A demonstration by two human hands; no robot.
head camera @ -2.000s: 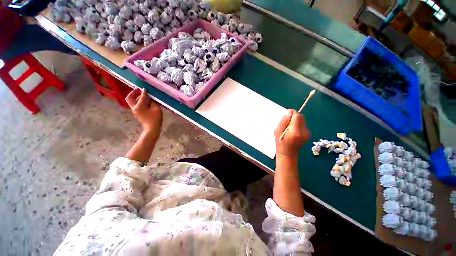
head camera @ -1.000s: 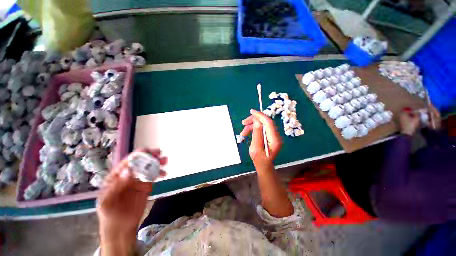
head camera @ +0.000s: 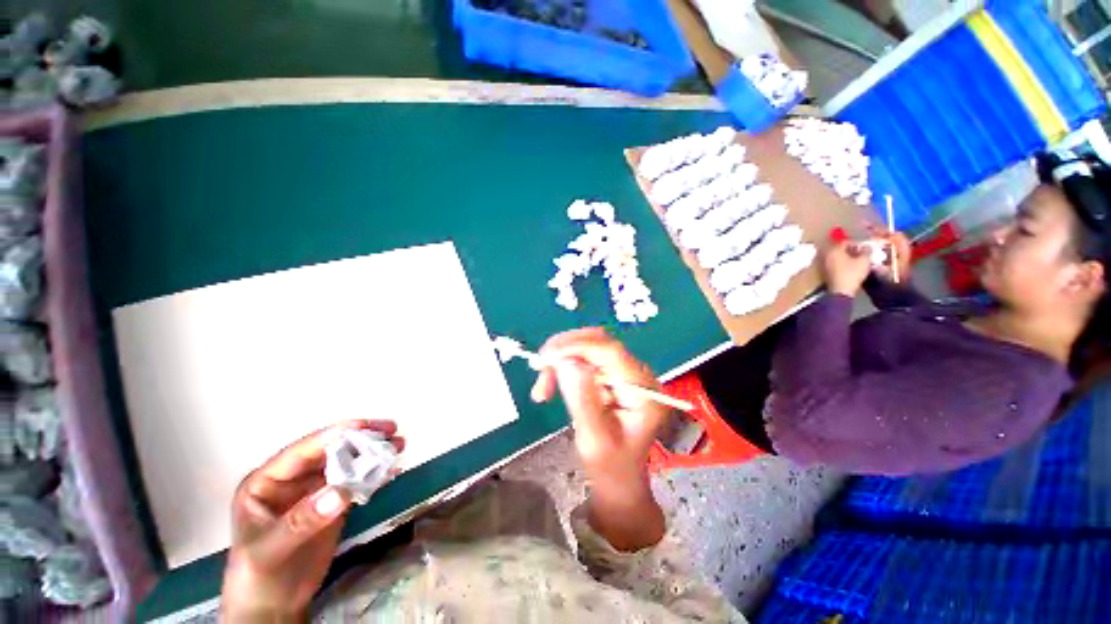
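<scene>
My left hand (head camera: 286, 512) holds a grey-white hollow moulded piece (head camera: 361, 463) in its fingertips over the near edge of the white sheet (head camera: 305, 354). A dark opening shows in the piece. My right hand (head camera: 603, 396) holds a thin pale stick (head camera: 652, 393) like a pen. The stick's tip points left, at a small white piece (head camera: 507, 349) beside the sheet's right edge; whether they touch is unclear. A loose pile of small white pieces (head camera: 619, 262) lies on the green surface beyond my right hand.
A pink tray (head camera: 91, 402) of grey castings stands at far left. A brown board (head camera: 780, 177) with rowed white pieces lies right. A blue tray (head camera: 573, 46) and small blue box (head camera: 749, 100) are at the back. A person in purple (head camera: 914, 384) works at right, near a red stool (head camera: 707, 427).
The view has swung right, showing more of the neighbour. The stick has tilted from upright to nearly level, its tip now at the small white piece. My left hand still holds the moulded piece.
</scene>
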